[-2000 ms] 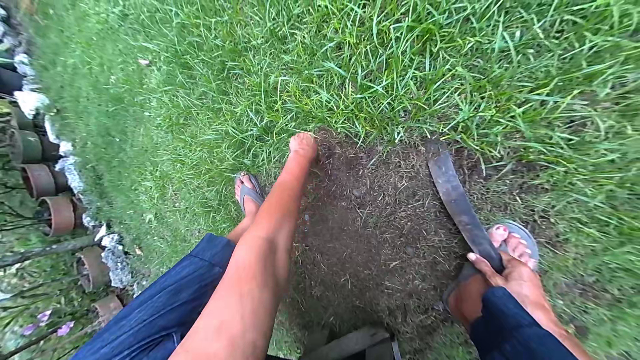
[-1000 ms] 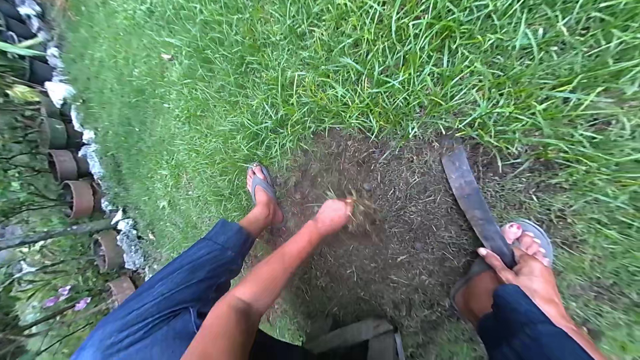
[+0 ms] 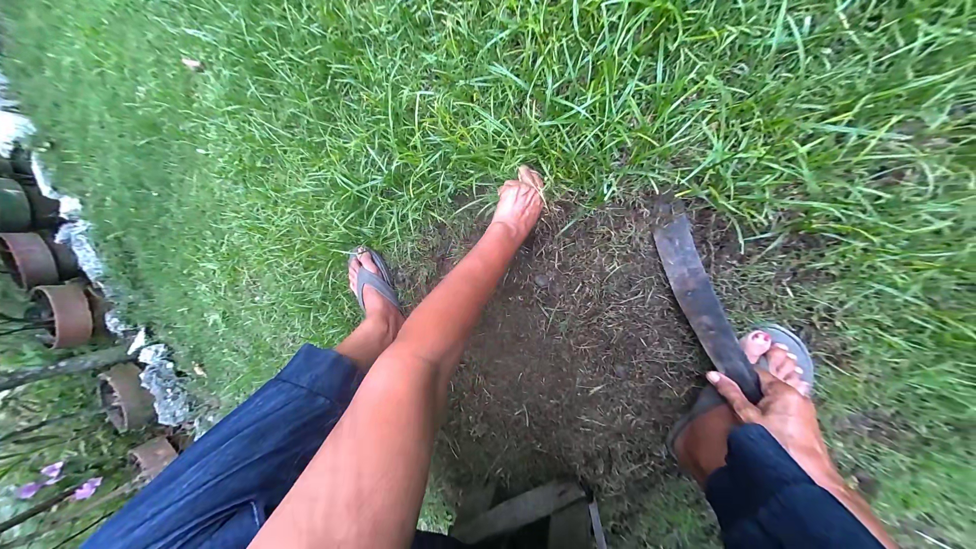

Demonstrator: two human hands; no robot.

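My right hand (image 3: 778,400) is closed around the lower end of a dark, curved machete-like metal blade (image 3: 695,293), just over my right foot. The blade's far tip lies at the border between bare soil and grass. With fingers reaching into the edge of the tall green grass (image 3: 549,114), my left hand (image 3: 521,202) is at the top of the soil patch (image 3: 564,335); whether its fingers grip any blades cannot be told. Dry cut grass is scattered over the soil between my feet.
My left foot in a grey flip-flop (image 3: 374,282) stands at the patch's left side, my right one (image 3: 789,354) at its right. Clay pots (image 3: 67,314) and white stones (image 3: 164,385) line the left edge. A wooden piece (image 3: 526,511) is at the bottom.
One second ago my left hand was over the middle of the soil with a dry grass clump; now it is up at the grass edge. My right hand keeps its hold on the blade.
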